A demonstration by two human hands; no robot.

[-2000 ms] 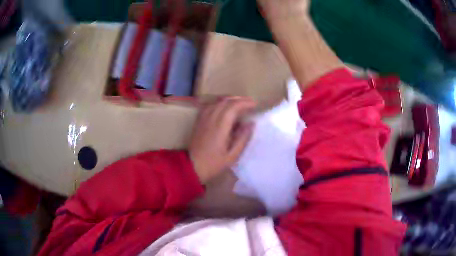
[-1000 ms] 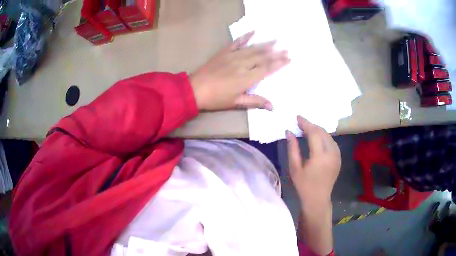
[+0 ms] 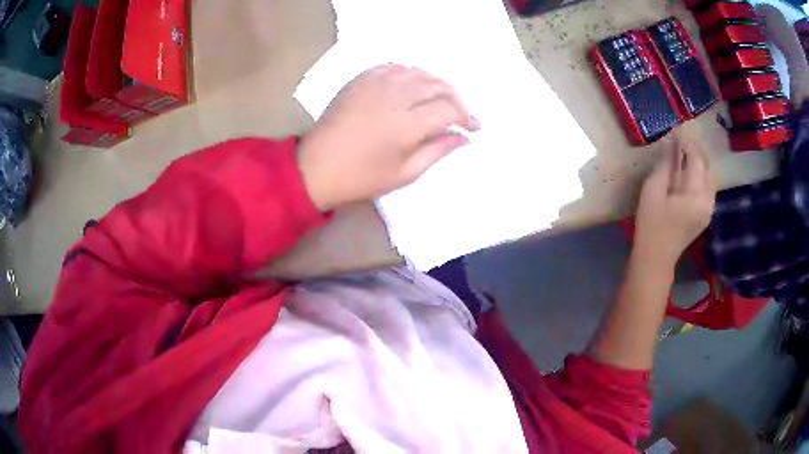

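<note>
White wrapping sheets (image 3: 506, 168) lie in a spread stack on the table in front of me. My left hand (image 3: 390, 129) is over the stack, fingers bent, with thumb and forefinger together at the sheets; whether it pinches a sheet is unclear. My right hand (image 3: 676, 191) is at the table's front edge on the right, fingers partly bent and slightly blurred, with nothing visible in it. Its fingertips are just below two portable radios (image 3: 637, 87), which lie side by side with keypads and dark grilles facing up.
Red retail boxes (image 3: 153, 55) stand at the upper left. A row of red-and-black radios (image 3: 756, 85) runs along the right. A clear bag (image 3: 12, 167) lies at the left edge. A person's checked sleeve (image 3: 754, 235) and a red stool (image 3: 723, 306) are at the lower right.
My right hand has moved from the stack's front edge to the right, near the radios. My left hand has curled its fingers over the sheets. The camera view has shifted.
</note>
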